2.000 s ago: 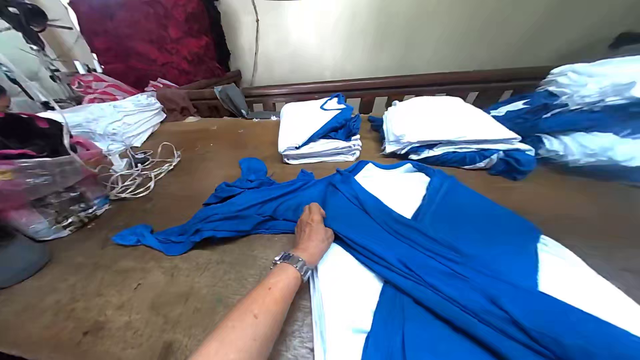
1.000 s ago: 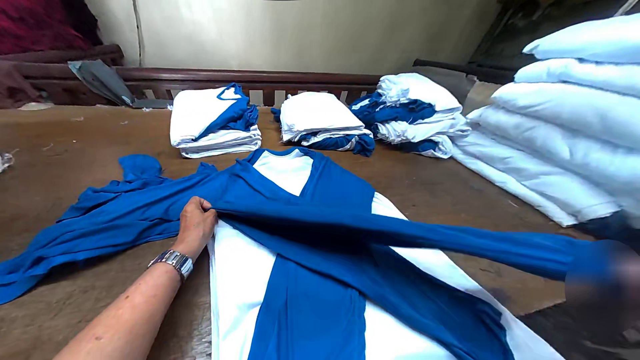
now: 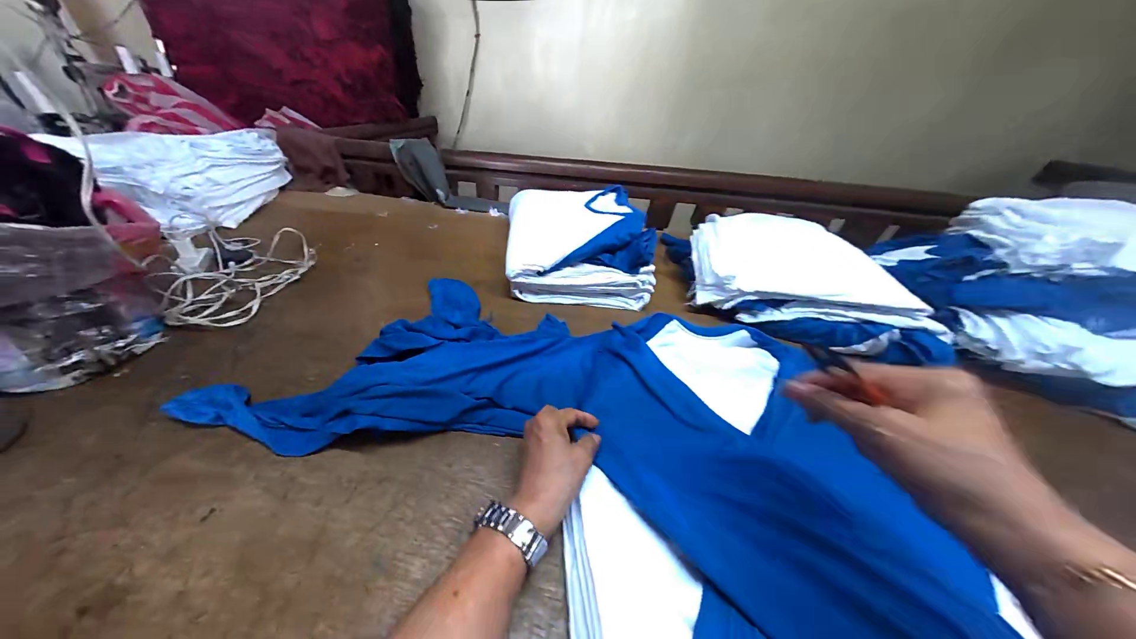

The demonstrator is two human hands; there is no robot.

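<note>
A blue and white long-sleeved garment lies on the brown table, with blue sleeve fabric spread to the left and more blue cloth laid across the white body. My left hand, wearing a metal watch at the wrist, pinches the blue cloth near the garment's side edge. Over the right part of the garment is my right hand, blurred, its fingers closed around a small dark tool with orange on it, perhaps thread snips. Under the garment's left edge several white layers show.
Folded blue and white garments stand in a left stack, a middle stack and a right pile near the wooden rail. At left are a tangled white cord, a plastic bag and white cloths.
The blue sleeve that stretched out to the right one second ago now lies down across the garment. My right hand has come over the garment with the dark tool. The view has swung back left.
</note>
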